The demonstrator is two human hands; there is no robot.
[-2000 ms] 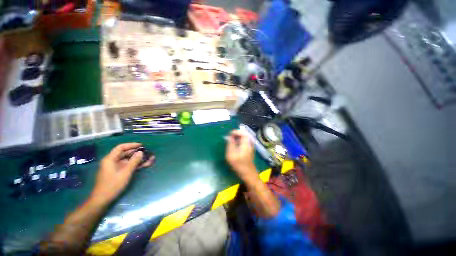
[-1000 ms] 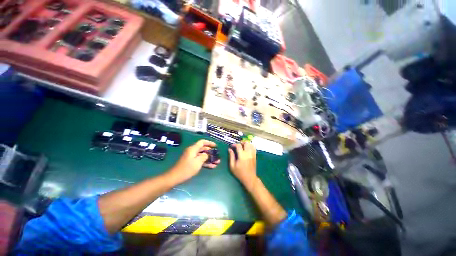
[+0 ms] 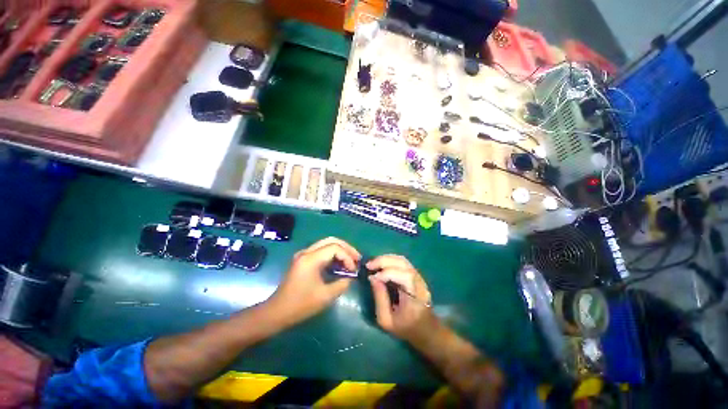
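Note:
My left hand (image 3: 319,275) is bare and holds a small dark watch body with a silvery edge (image 3: 345,273) in its fingertips. My right hand (image 3: 401,295) is bare, close beside it, with its fingertips near the watch body. A thin dark stick-like tool, perhaps tweezers (image 3: 413,296), lies in the right hand, its thin end pointing out to the right. The fingers hide most of the tool and part of the watch body. Black glossy watch screens with white tabs (image 3: 182,244) lie in two rows on the green mat at left.
Behind the hands are a white parts tray (image 3: 329,194), thin tools (image 3: 377,212), a green-capped item (image 3: 429,217), a white block (image 3: 474,227) and the raised wooden board (image 3: 399,172). A black fan (image 3: 559,257) and tape rolls (image 3: 589,310) are at right. Pink foam trays (image 3: 120,120) are upper left.
The view has swung left and then moved closer. The hands, apart two seconds ago, are now together at the watch body. A thin tool now shows clearly in my right hand.

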